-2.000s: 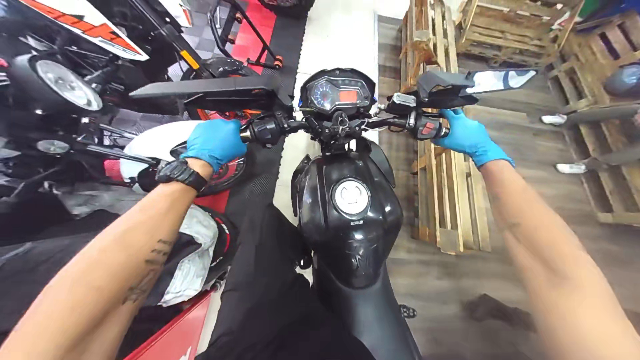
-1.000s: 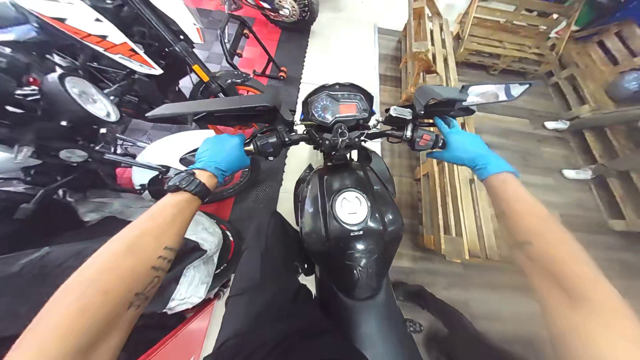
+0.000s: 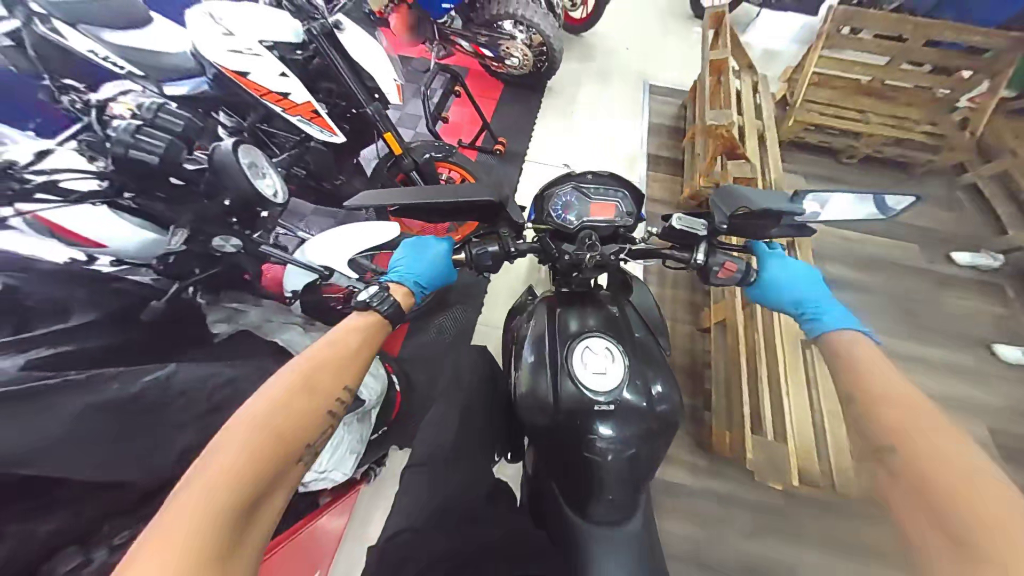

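Observation:
Below me is a black motorcycle, its glossy fuel tank [image 3: 592,432] with a round silver cap [image 3: 598,364] in the middle. My left hand [image 3: 422,268], in a blue glove, is wrapped around the left handlebar grip, beside the left switch housing [image 3: 486,254]. My right hand [image 3: 792,284], gloved alike, holds the right handlebar grip by the switch housing with red switches [image 3: 726,270]. Between the bars sits the instrument cluster [image 3: 588,208], its display lit orange. Flat mirrors [image 3: 860,206] reach outward on both sides. Both grips are mostly hidden by my hands.
White and orange motorcycles [image 3: 272,96] crowd the left side, near a black paddock stand [image 3: 464,108]. Wooden pallets [image 3: 772,384] lie close on the right, with another pallet [image 3: 880,80] farther back. White shoes [image 3: 978,260] show at the right edge.
The view has shifted, with the motorcycle's front now lower in the frame. Both hands remain at the handlebar grips.

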